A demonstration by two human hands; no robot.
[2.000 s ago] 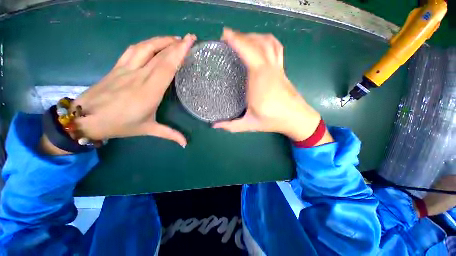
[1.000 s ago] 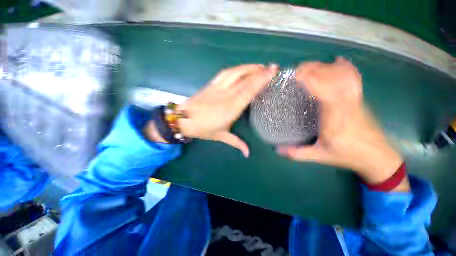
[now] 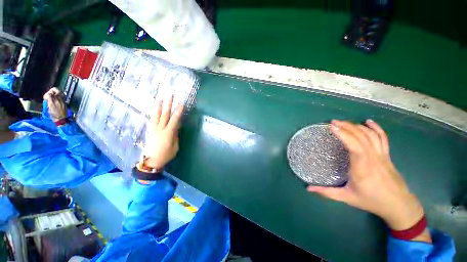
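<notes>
The round screw dish [image 3: 316, 154], silvery and speckled, lies flat on the dark green bench. My right hand [image 3: 376, 176] is curved around its right side, with fingertips at the upper rim and thumb at the lower rim. My left hand [image 3: 164, 138] is at the right side of a stack of clear plastic trays [image 3: 130, 89], fingers spread and pointing up. Whether its fingertips touch the trays is unclear. It grips nothing that I can see.
A white wrapped roll [image 3: 179, 30] stands behind the trays, near the pale raised edge [image 3: 307, 82]. A red box [image 3: 83, 63] is at the far left. A dark phone assembly [image 3: 364, 38] lies on the green belt [image 3: 287, 36]. Another person's hand [image 3: 56, 105] is at left.
The view has swung left. My left hand has left the dish's side and moved to the trays. My right hand stays at the dish. The electric screwdriver is out of view.
</notes>
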